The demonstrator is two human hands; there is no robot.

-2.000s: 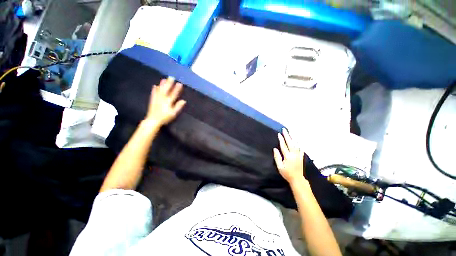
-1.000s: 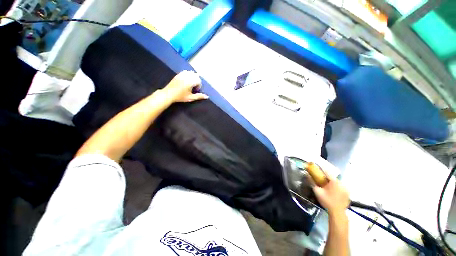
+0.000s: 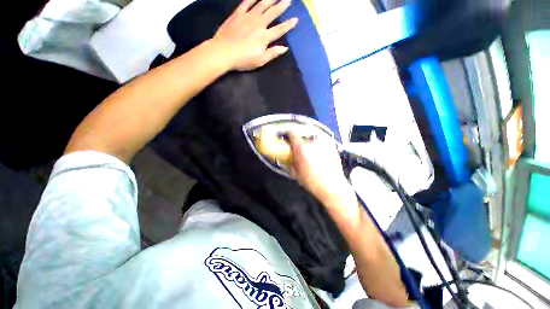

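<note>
The black garment (image 3: 211, 114) lies over the dark-blue padded arm (image 3: 313, 66), whose blue edge shows along the right side. My left hand (image 3: 253, 36) lies flat with fingers spread on the garment near its far end. My right hand (image 3: 301, 158) is closed on the handle of the steam iron (image 3: 271, 130). The iron sits on the garment near the middle of the pad, its pointed tip towards the left. Most of the handle is hidden by my right hand.
Dark hoses (image 3: 416, 220) trail from the iron to the lower right. A small dark flat rectangle (image 3: 368, 133) lies on the white table (image 3: 368, 96). Bright blue bars (image 3: 443, 114) stand behind it. A blue pad (image 3: 467, 220) and windows (image 3: 537, 211) are at the right.
My right hand has taken the iron and moved it from the pad's right end to its middle. My left hand has opened flat further up the garment. The view has turned.
</note>
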